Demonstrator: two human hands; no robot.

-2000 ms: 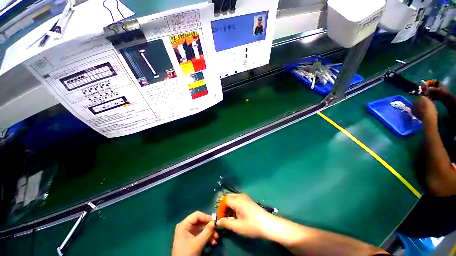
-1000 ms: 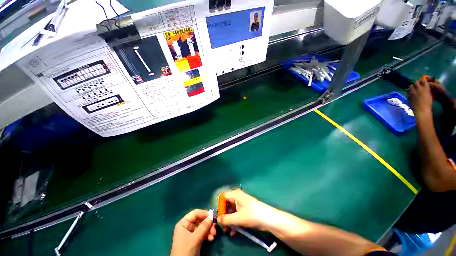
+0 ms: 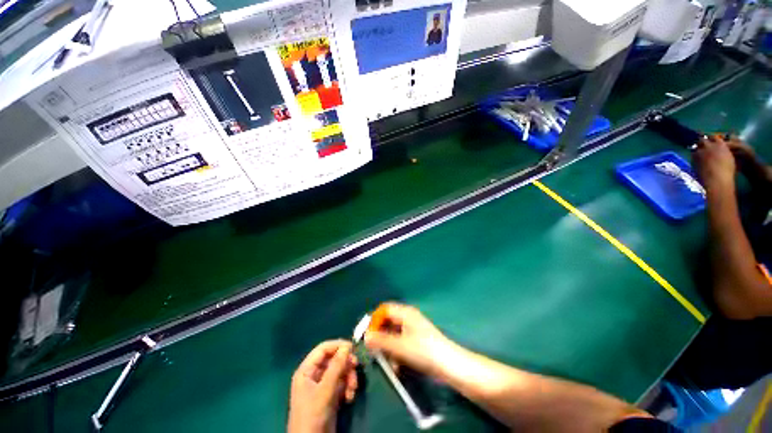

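A slim white bar part [image 3: 403,389] slants down from my right hand, with a short crosspiece at its lower end. My right hand [image 3: 405,338] is closed around an orange tool [image 3: 383,319], mostly hidden in the fist. A small white end piece [image 3: 362,328] shows at its fingertips. My left hand [image 3: 323,380] is just to the left, fingers curled; whether it pinches anything is too small to tell. Another white bar [image 3: 117,391] lies by the rail at the lower left.
A dark metal-edged rail [image 3: 339,260] crosses the green bench. Instruction sheets [image 3: 245,161] hang above. Blue trays of white pieces stand behind the rail [image 3: 554,138] and by a neighbouring worker's arms [image 3: 652,201]. Yellow tape [image 3: 622,249] marks the bench. A clear bag [image 3: 51,317] lies far left.
My right hand has moved slightly up, and the bar beneath it now points more steeply down. The white end piece has shifted from my left fingertips to beside my right fingertips.
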